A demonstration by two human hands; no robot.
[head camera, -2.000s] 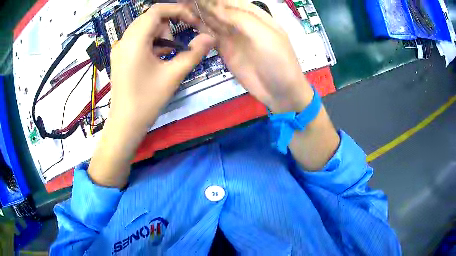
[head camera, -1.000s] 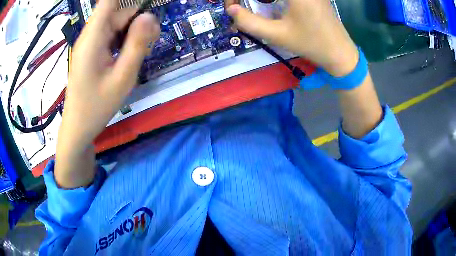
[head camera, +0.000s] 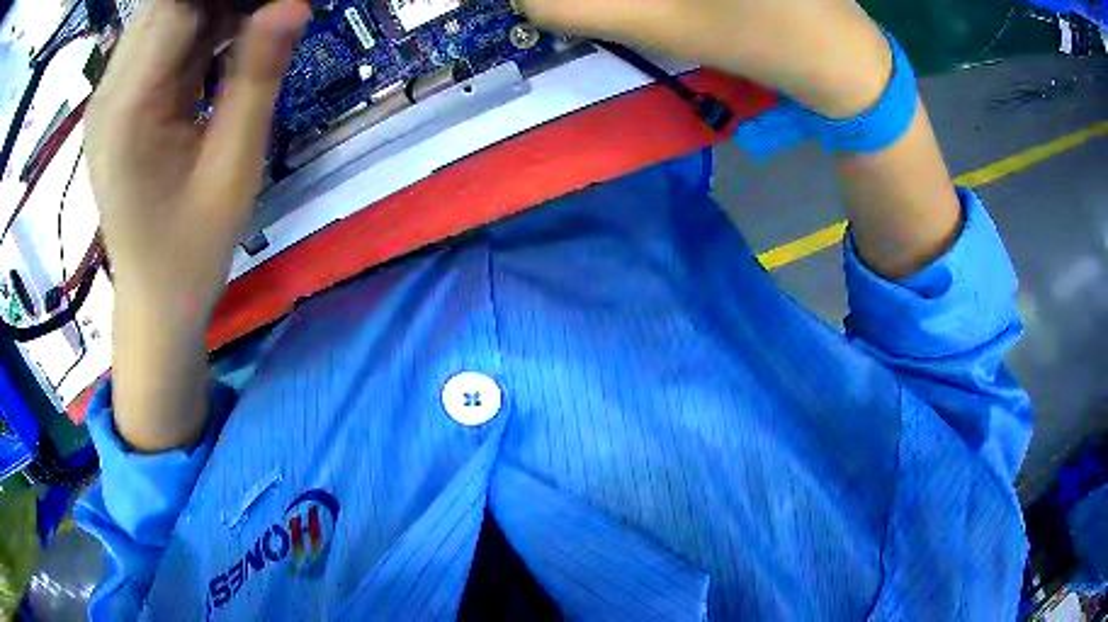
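The blue mainboard [head camera: 328, 73] lies on the white back panel [head camera: 450, 140], cut off by the top edge. My left hand [head camera: 182, 158] is over the board's left part; its fingertips are dark and cut off at the top, so what they hold cannot be told. My right hand [head camera: 753, 43] reaches over the board's right end; its fingertips are cut off by the top edge. A black cable [head camera: 650, 67] runs out from under my right hand, and its dark plug end [head camera: 712, 112] lies over the red foam cradle [head camera: 486, 201]. A pale square label is partly visible at the top.
Black and dark red cables [head camera: 43, 158] lie on the panel's left part. A blue bin [head camera: 15, 413] is at the left edge and another blue edge shows top right. Grey floor with a yellow line [head camera: 808, 247] is at the right.
My hands have parted since two seconds ago, uncovering the board between them and the black cable. Over the last second the board and panel have shifted up and left in view.
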